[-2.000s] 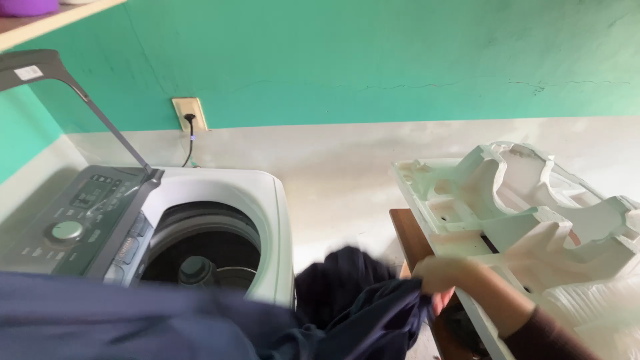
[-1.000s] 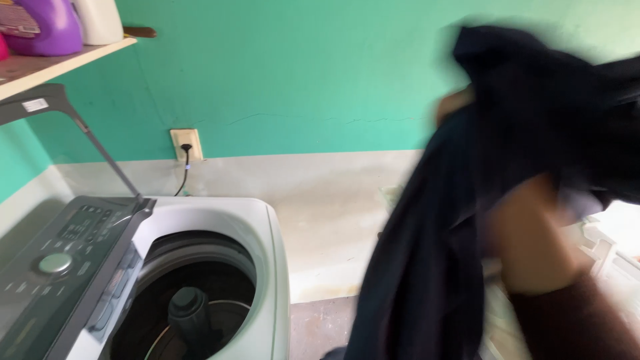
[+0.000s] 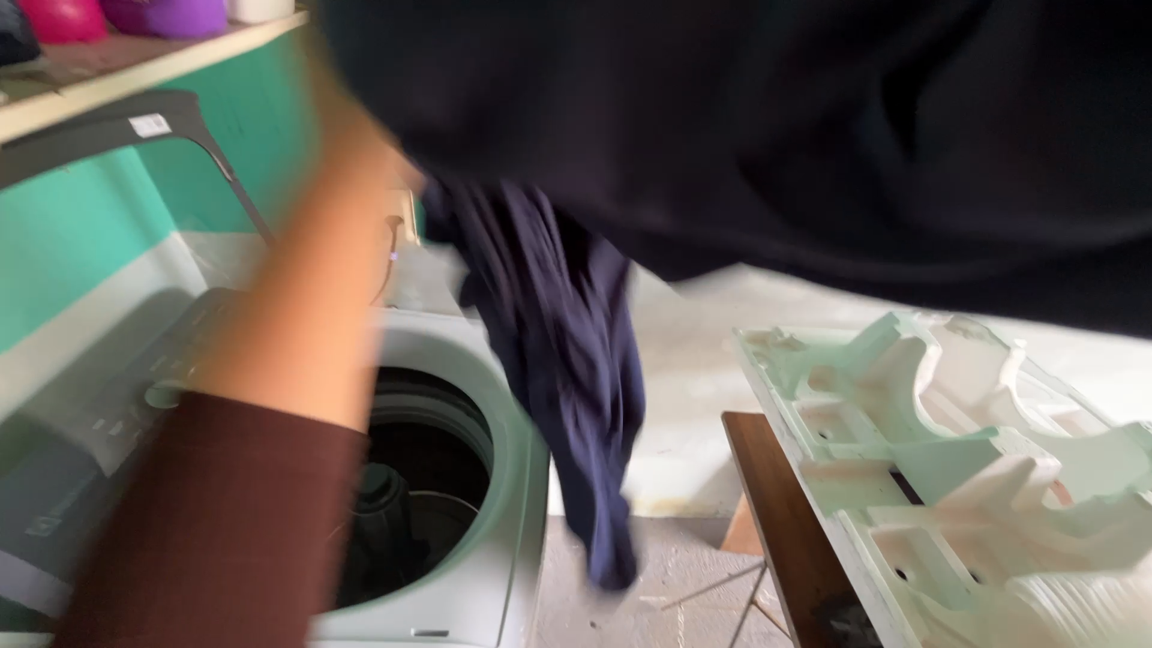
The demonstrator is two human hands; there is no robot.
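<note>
A dark navy garment (image 3: 576, 360) is raised high across the top and right of the view, with a twisted part hanging down beside the washer. My left hand (image 3: 369, 153) is blurred at the garment's left edge; its fingers are hidden behind the cloth. The left forearm, in a dark maroon sleeve, crosses over the control panel. My right hand is not visible. Below and left stands a top-loading washing machine (image 3: 526, 504) with its lid up, its dark drum and central agitator (image 3: 382, 513) showing.
A wooden shelf (image 3: 171, 67) with a purple bottle (image 3: 184, 16) and a pink one is at upper left. On the right, a white molded plastic panel (image 3: 846, 477) lies over a brown board (image 3: 792, 531). A plug and cord (image 3: 393, 243) are on the wall.
The garment was low between washer and panel two seconds ago, then held up at the right; now it spans the top of the view. The left forearm has come into view.
</note>
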